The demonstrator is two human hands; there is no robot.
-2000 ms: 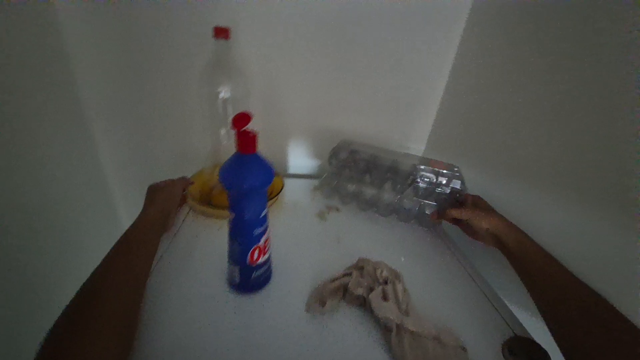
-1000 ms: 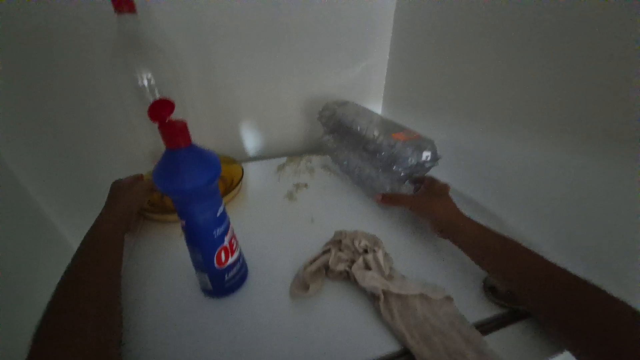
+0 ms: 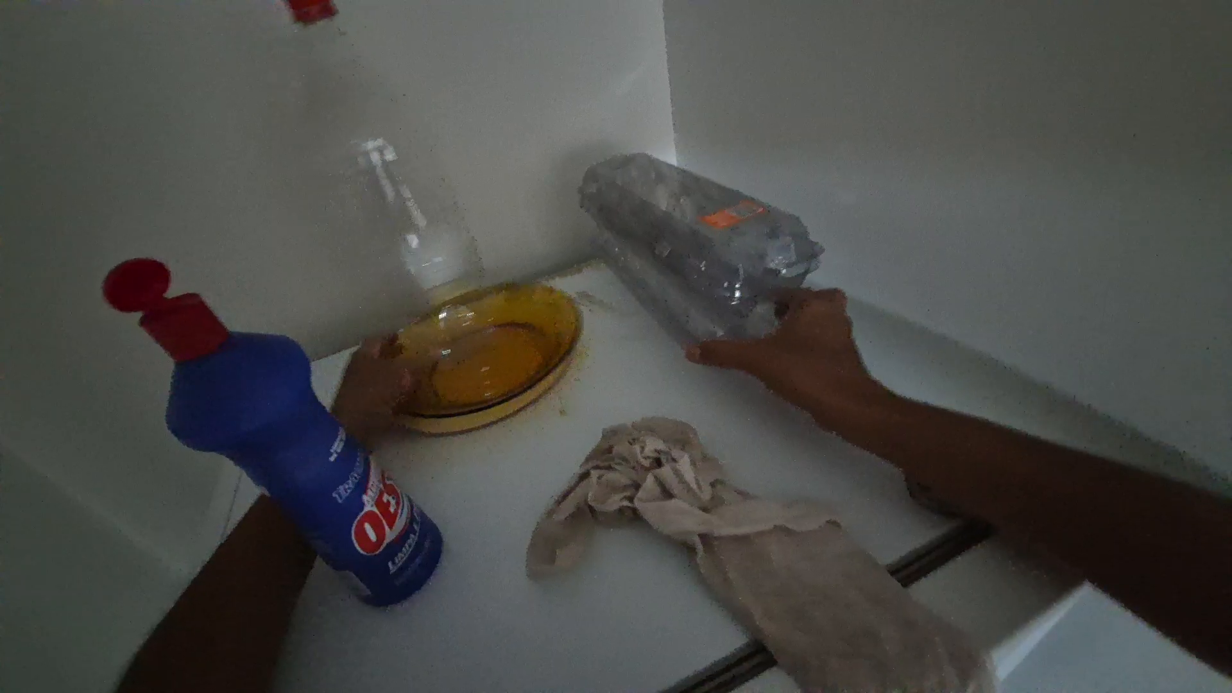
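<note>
My left hand (image 3: 375,385) grips the left rim of an amber glass dish (image 3: 500,361), partly behind a blue cleaner bottle (image 3: 289,452) whose red flip cap stands up. At the back right, my right hand (image 3: 804,342) holds the near end of a clear plastic egg carton (image 3: 693,241) with an orange label. A crumpled beige cloth (image 3: 712,520) lies between my arms on the white surface and hangs over its front edge.
A clear bottle with a red cap (image 3: 313,10) stands at the back left, behind the dish. White walls (image 3: 914,173) enclose the surface. A dark strip (image 3: 938,553) runs along the front edge. A dark round item is partly hidden under my right forearm.
The dish, with my left hand on it, has come out to the right from behind the blue bottle. My right hand stays at the egg carton. The view has shifted.
</note>
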